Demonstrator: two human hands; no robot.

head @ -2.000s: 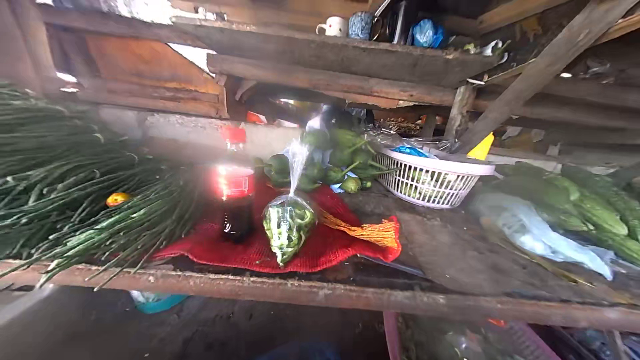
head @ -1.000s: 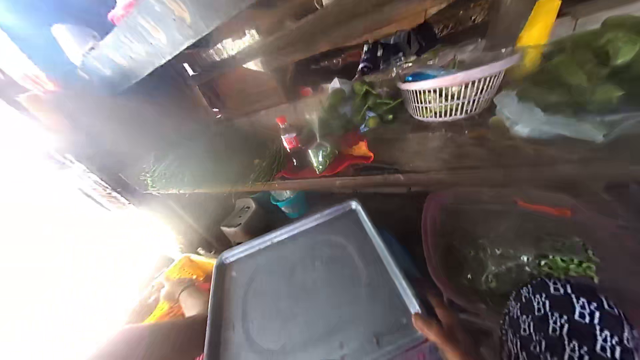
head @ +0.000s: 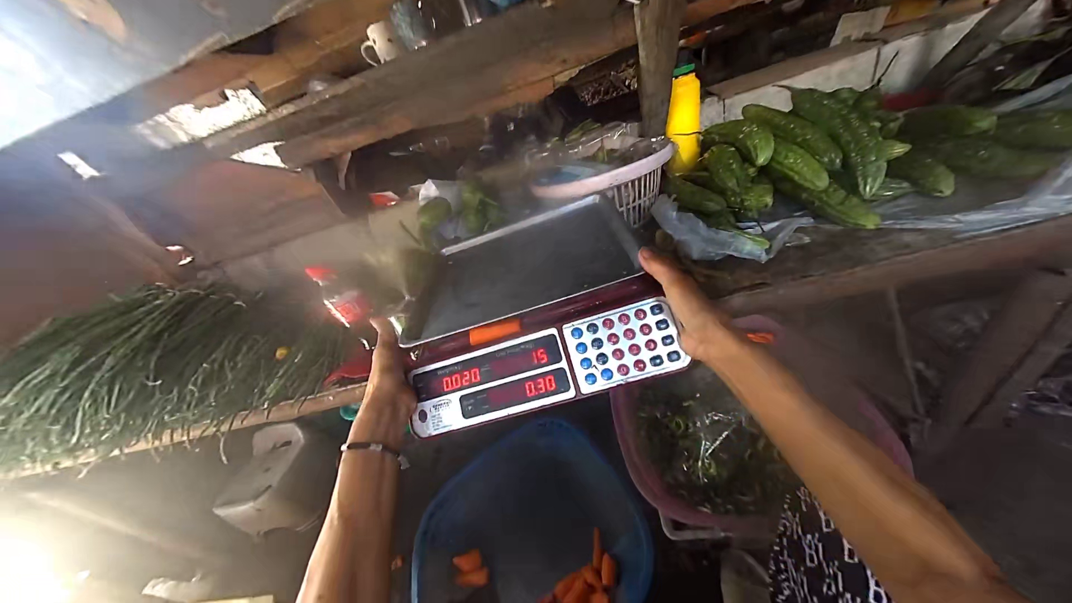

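Observation:
A digital price scale (head: 502,368) with a flat metal pan (head: 536,266), a lit red display and a keypad spans the middle of the view. My left hand (head: 387,381) grips its left side, and a dark band is on that wrist. My right hand (head: 682,306) holds the right side, thumb near the pan's corner. The scale is over the front edge of the wooden shelf; whether it rests there I cannot tell. A red-capped bottle (head: 342,301) stands just behind my left hand.
Long green vegetables (head: 167,368) lie left. Right are cucumbers (head: 796,151), a plastic bag (head: 712,230), a yellow bottle (head: 684,117) and a pale basket (head: 641,184). Below sit a blue basin (head: 536,511) with carrots (head: 586,582), a pink tub (head: 641,469) and a white stool (head: 280,477).
One second ago only a metal tray surface showed, with a hand at its right edge. Now the scale's display and keypad face me and both my hands hold it, up by the shelf.

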